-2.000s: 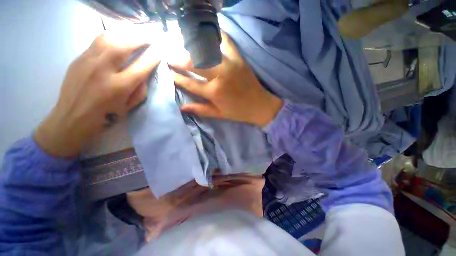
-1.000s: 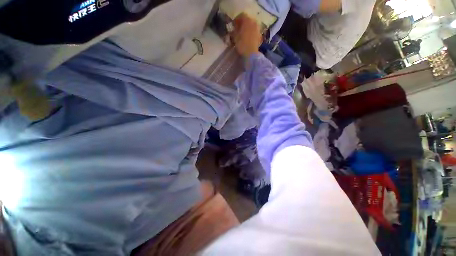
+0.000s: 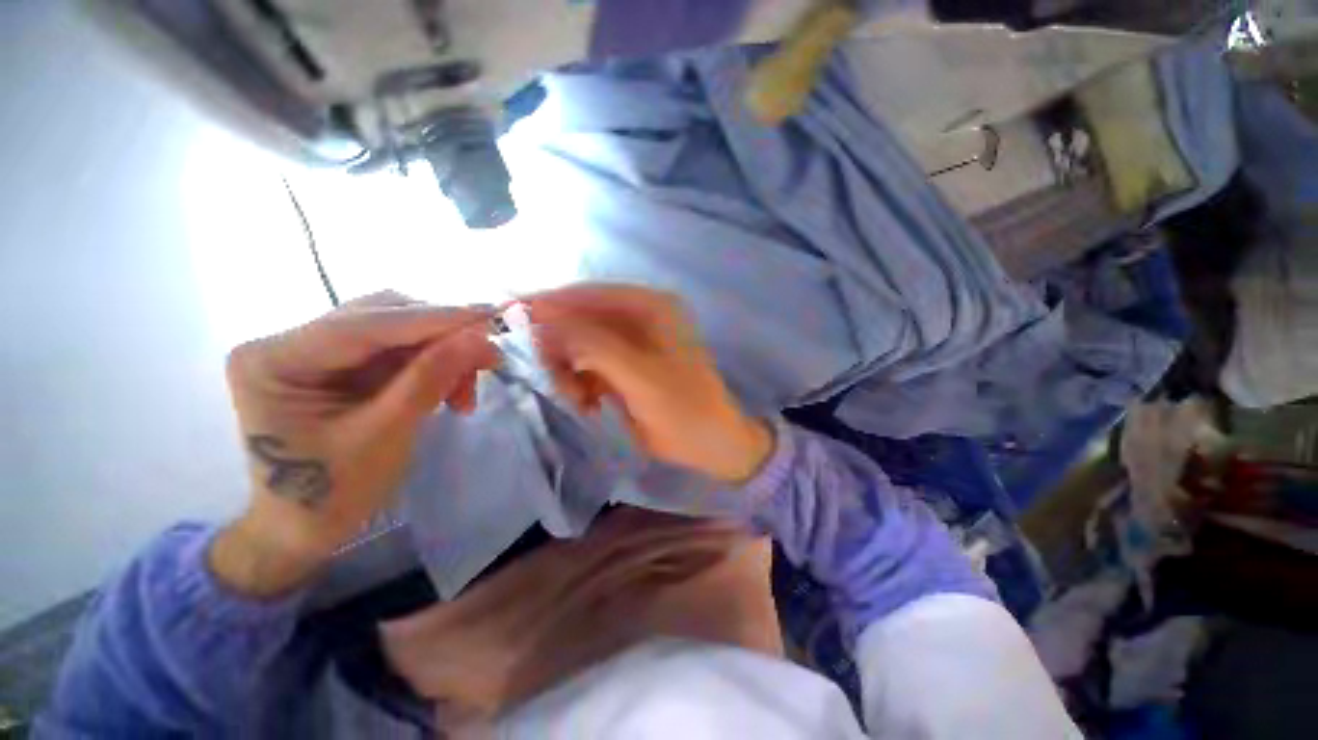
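Light blue garment (image 3: 853, 253) lies in loose folds right of the machine, and part of it hangs down between my hands over my lap. My left hand (image 3: 354, 398) and my right hand (image 3: 629, 362) meet in front of the machine head, fingertips nearly touching. Both pinch the garment's upper edge. A small pale piece shows between the fingertips; glare hides what it is. The dark cylindrical fitting (image 3: 470, 174) hangs beyond and above my hands. The needle area is lost in glare.
White machine head (image 3: 275, 65) spans the top. White machine bed (image 3: 116, 333) is at left. A yellow-tan knob (image 3: 798, 65) is at upper right. Blue cloth bundles and scraps (image 3: 1149, 499) lie at lower right. Another person's pale clothing (image 3: 1279, 340) shows at the right edge.
A second ago the view was turned right, with my right hand reaching to the far table edge. Now the view is back at the machine and both hands are together on the garment.
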